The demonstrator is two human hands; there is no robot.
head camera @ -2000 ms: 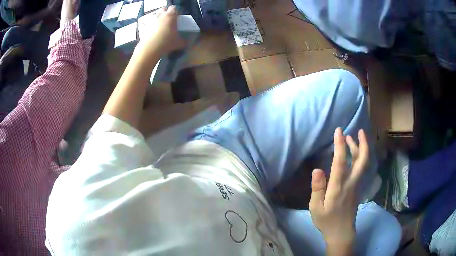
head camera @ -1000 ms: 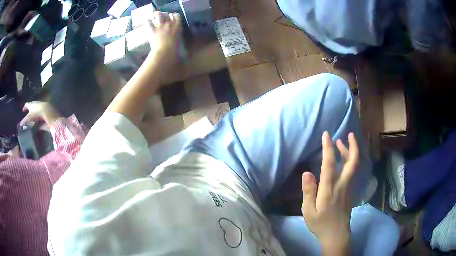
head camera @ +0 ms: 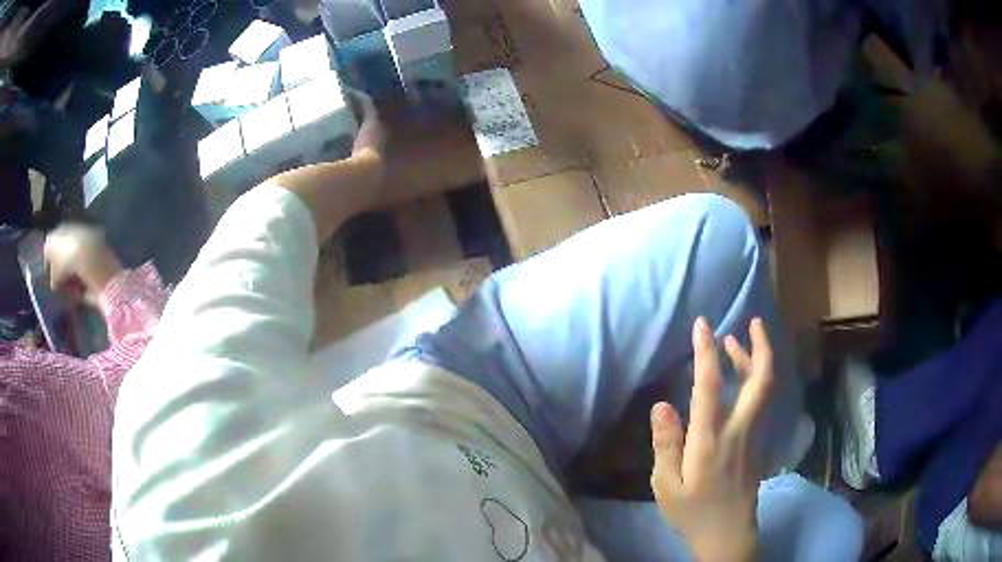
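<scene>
Small white-ended product boxes point(head camera: 266, 124) stand grouped in rows on the upper left, with grey printed sides. My left hand point(head camera: 349, 173) is at the near right end of the front row, its fingers against the end box; part of the hand is blurred, and its grip cannot be told. More boxes point(head camera: 420, 42) with white and grey faces stand just right of this group. My right hand point(head camera: 712, 445) is raised over my lap, fingers apart and empty.
Brown cardboard point(head camera: 549, 209) with a white shipping label point(head camera: 498, 111) lies beyond my knee. An open carton point(head camera: 850, 269) is at right. Another person's hand point(head camera: 82, 258) and checked sleeve are at left, near a smaller box cluster point(head camera: 112, 137). Other people sit at upper right and right.
My left hand has moved from on top of the boxes down to the front row's right end. The front row now shows three boxes side by side. My right hand stays open.
</scene>
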